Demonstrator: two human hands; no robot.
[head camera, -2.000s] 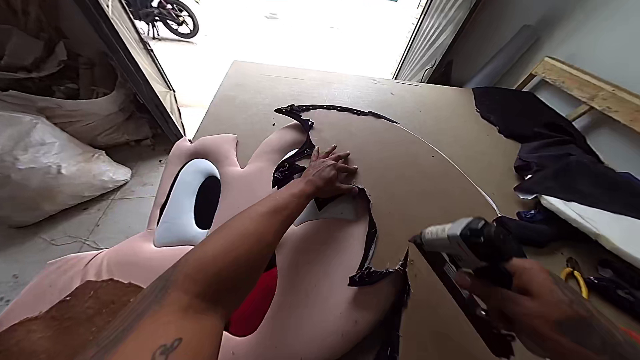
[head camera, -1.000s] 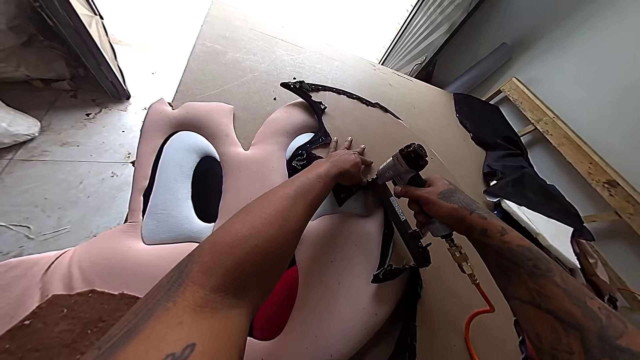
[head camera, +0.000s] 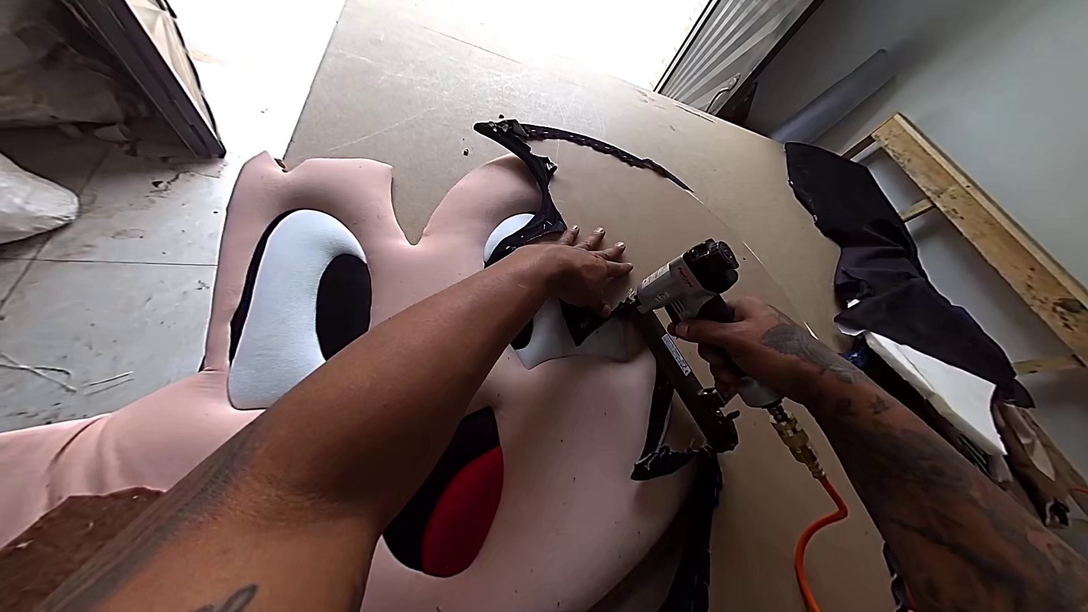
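Observation:
A large padded cartoon face in pink fabric (head camera: 578, 459) lies on the board-topped table, with white and black eyes and a red tongue (head camera: 463, 510). My left hand (head camera: 586, 265) presses down, fingers spread, on the black fabric edging (head camera: 544, 183) around the right-hand eye. Gripped in my right hand (head camera: 735, 340) is a pneumatic stapler (head camera: 680, 285), its nose touching or very near the black piece beside my left fingertips. An orange air hose (head camera: 803, 544) runs down from its brass fitting. What lies under my left palm is hidden.
The table's board top (head camera: 408, 93) extends ahead. Black fabric (head camera: 858, 212) and a white foam piece (head camera: 935, 382) lie at the right, near a wooden frame (head camera: 986, 221). A white sack (head camera: 30, 200) stands on the tiled floor at the left.
My right hand has brought the stapler from the table's right side to the black edging beside my left hand. The view has shifted.

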